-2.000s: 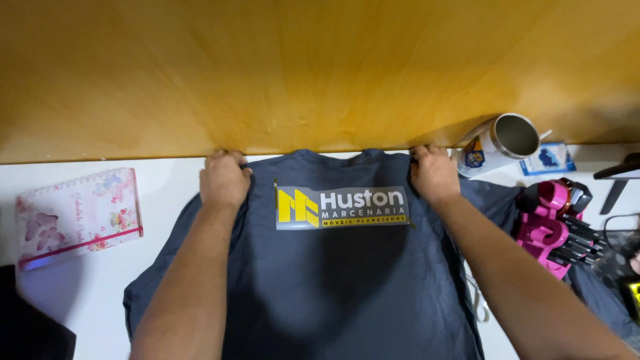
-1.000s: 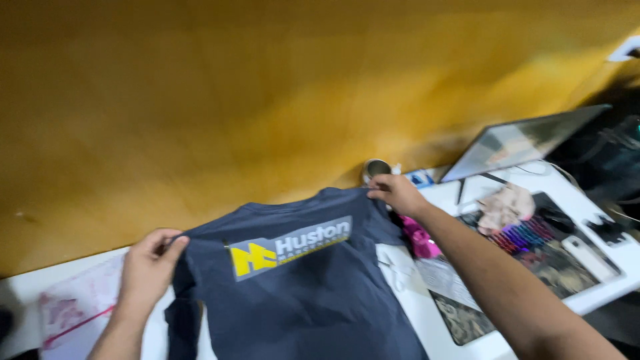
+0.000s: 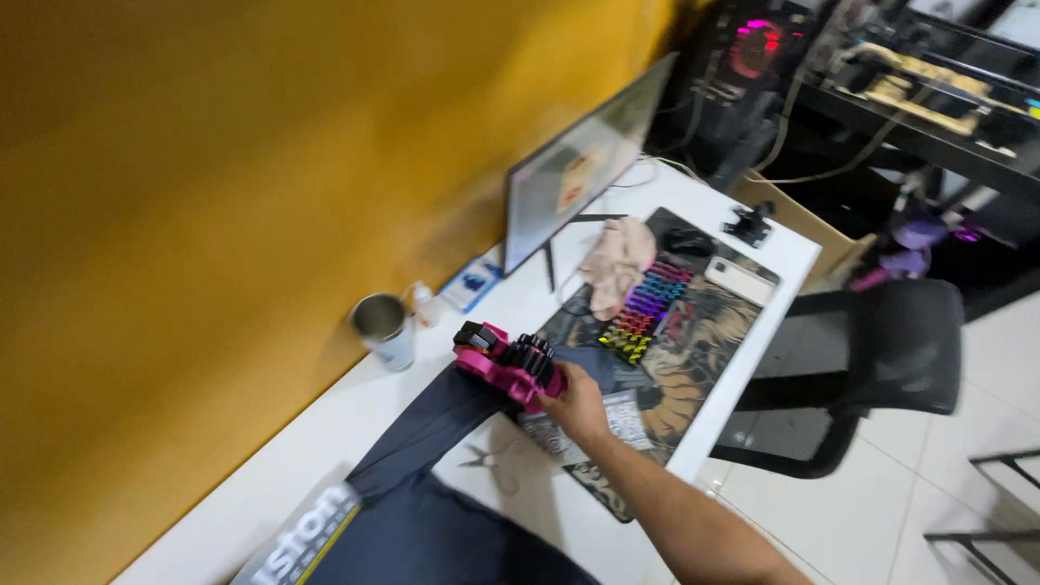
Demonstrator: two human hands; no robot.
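My right hand (image 3: 578, 406) grips the near end of a pink holder (image 3: 508, 372) that carries several black pens or similar slim black items. The holder is at the sleeve of a dark shirt (image 3: 439, 528); whether it rests on the cloth or is just above it, I cannot tell. The shirt spreads over the lower left of the white desk, with a printed panel (image 3: 305, 536) on it. Scissors (image 3: 478, 457) lie on the desk beside the sleeve, blurred. A clear plastic packet (image 3: 626, 418) is just beyond my right wrist. My left hand is out of view.
A metal cup (image 3: 386, 329), a small white bottle (image 3: 424, 305) and a blue card (image 3: 472, 284) stand or lie along the yellow wall. Further off are a monitor (image 3: 585, 162), a pink cloth (image 3: 619, 260), a lit keyboard (image 3: 650, 309) and a phone (image 3: 741, 280). A black chair (image 3: 886, 357) touches the desk area's right.
My right hand has let go of the shirt's shoulder and taken hold of the pink holder. My left hand, on the shirt before, has left the view. The view has swung far right.
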